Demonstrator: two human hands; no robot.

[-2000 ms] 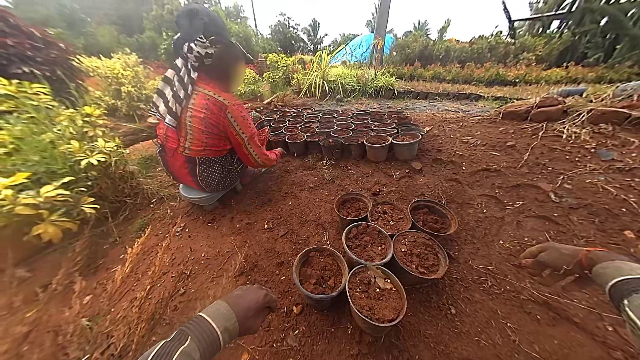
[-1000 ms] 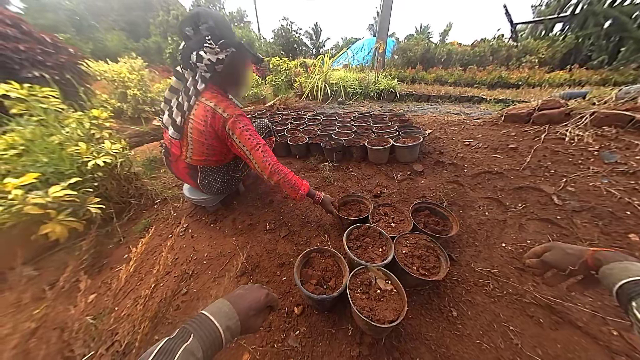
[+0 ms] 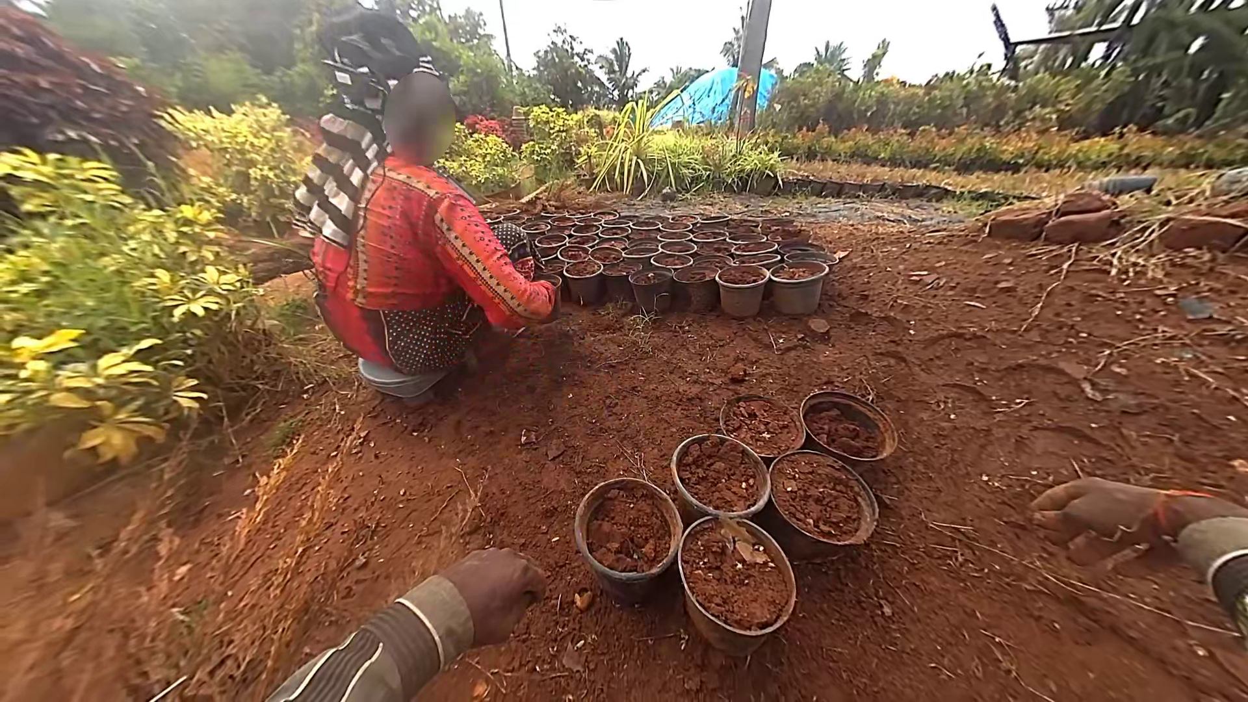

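Note:
My left hand [image 3: 495,591] hangs over the red soil at the lower middle, fingers curled in, with nothing visible in it. Just to its right stands a plastic pot of red soil [image 3: 630,534], apart from the hand. Beside that pot is another soil-filled pot [image 3: 737,582] with dry leaf bits on top. Several more filled pots, among them one at the back right [image 3: 846,427], complete this close cluster. At the right edge my right hand [image 3: 1107,512] is held over bare ground, an orange thread at its wrist; whether its fingers hold anything is not clear.
A person in a red patterned top [image 3: 419,258] squats at the left, one hand at the near-left edge of many soil-filled pots [image 3: 741,283] set close together. Yellow-green shrubs [image 3: 107,312] border the left side. Stones [image 3: 1082,226] and dry stalks lie at the right.
The person's arm reached to the rear left pot of the near cluster a second ago; now that pot is gone from there and the arm is back by the large group. My hands have hardly moved.

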